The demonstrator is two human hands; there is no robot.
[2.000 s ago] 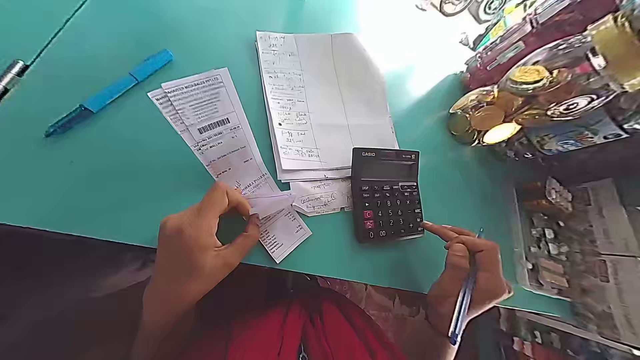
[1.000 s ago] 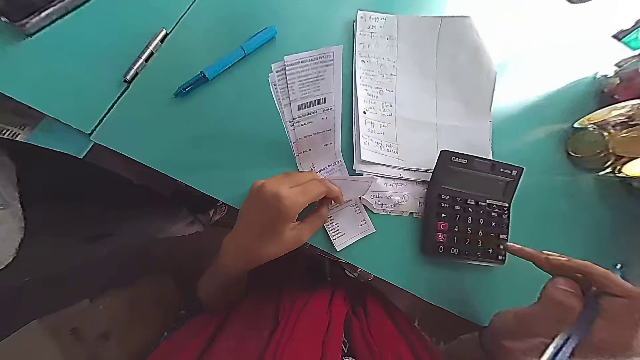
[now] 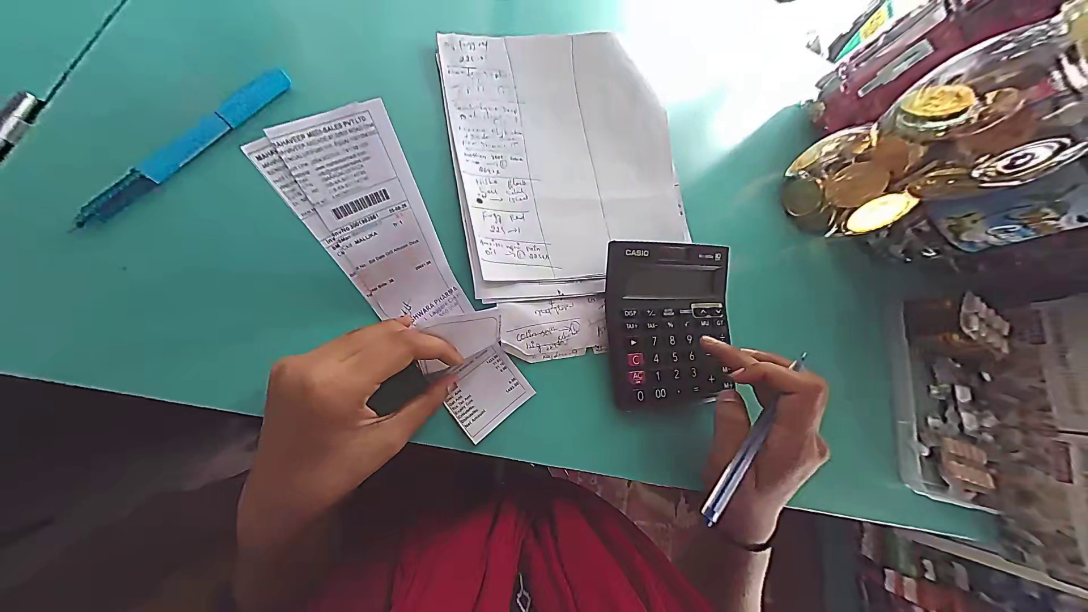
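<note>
Printed paper receipts [image 3: 374, 229] lie overlapping on a teal table. My left hand [image 3: 348, 408] pinches the folded lower part of them between thumb and fingers; a small printed flap [image 3: 493, 395] shows below the fingertips. To the right sits a black Casio calculator [image 3: 667, 285], its display blank as far as I can see. My right hand [image 3: 765, 425] holds a blue and white pen [image 3: 739, 476], with the index fingertip on the calculator's keys and the thumb at its lower right edge. Handwritten ruled sheets [image 3: 552, 161] lie stacked above, and a torn handwritten slip [image 3: 544, 327] sticks out beneath them.
A blue pen [image 3: 187, 144] lies left of the receipts, and a metallic pen [image 3: 17, 119] is at the far left. Clear jars of gold-coloured wrapped items [image 3: 875, 183] stand at the right. Below them is a clear plastic box [image 3: 918, 425] with small items. The table edge [image 3: 612, 476] runs near me.
My right index finger has moved from the calculator's lower right corner up to its upper right keys. My left hand still pinches the receipts. The view has swung to the right since one second ago.
</note>
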